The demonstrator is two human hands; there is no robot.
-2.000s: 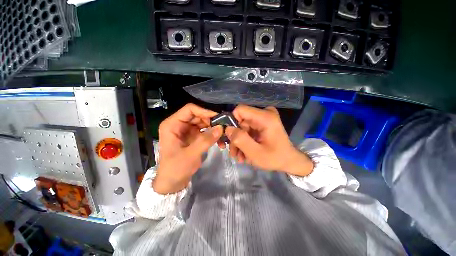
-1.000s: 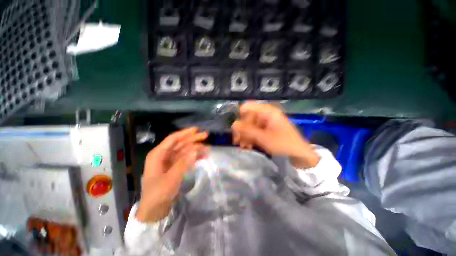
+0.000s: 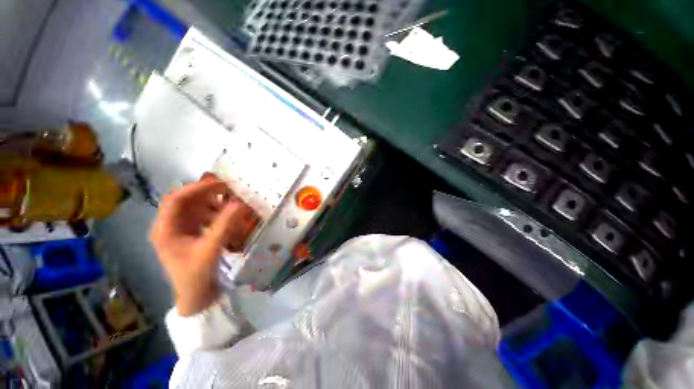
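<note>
My left hand is over the orange-brown fixture on the bed of the press machine. Its fingers are bent and cover part of the fixture. The image is blurred there, so I cannot tell whether a housing is between the fingers. My right hand is not in view. The black blister tray on the bench at the right holds several metallic-faced housings with round holes.
A red-orange stop button is on the machine panel. A brass-yellow cylinder stands at the left. Clear part trays and white paper lie on the bench. Clear film hangs over its edge. A blue stool is below.
The view has swung left to the machine. My left hand has moved from in front of my chest to the fixture. My right hand has left the picture.
</note>
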